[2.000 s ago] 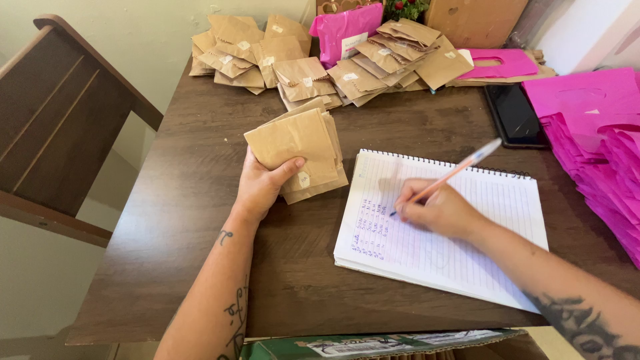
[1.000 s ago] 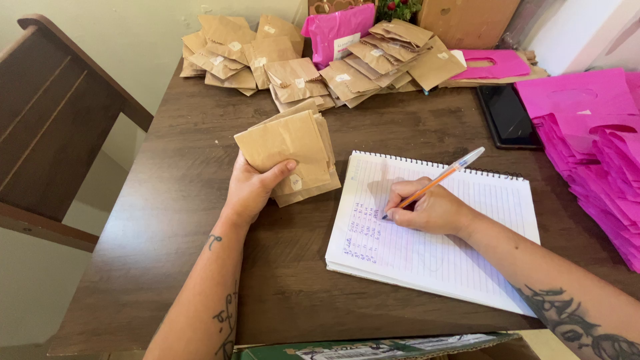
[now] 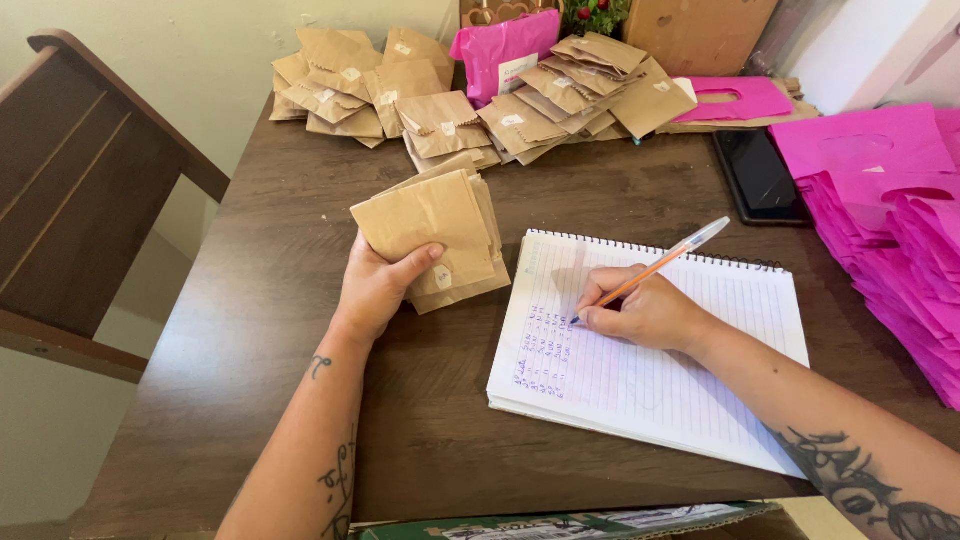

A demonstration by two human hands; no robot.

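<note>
My left hand (image 3: 386,281) holds a small stack of folded brown paper packets (image 3: 427,217) above the table, thumb on top beside a small white sticker bearing writing. A ballpoint pen with an orange barrel and blue tip (image 3: 654,270) is in my right hand (image 3: 637,307), its tip on the page. The hand rests on a spiral notebook (image 3: 720,390) of lined paper, lying turned on the table. Several rows of blue handwriting run near its left side, and the pen touches the last row. My left fingers are mostly hidden under the packets.
Piles of brown paper packets (image 3: 442,124) lie along the back of the wooden table (image 3: 262,300), near a pink package (image 3: 504,56). A black smartphone (image 3: 761,176) lies beside stacked pink bags (image 3: 885,217) at the right. A wooden chair (image 3: 82,187) stands left; a green printed box (image 3: 570,525) is at the front edge.
The pen and my right hand have moved slightly along the page, and there is more writing in the row at the tip. My left hand keeps hold of the packets.
</note>
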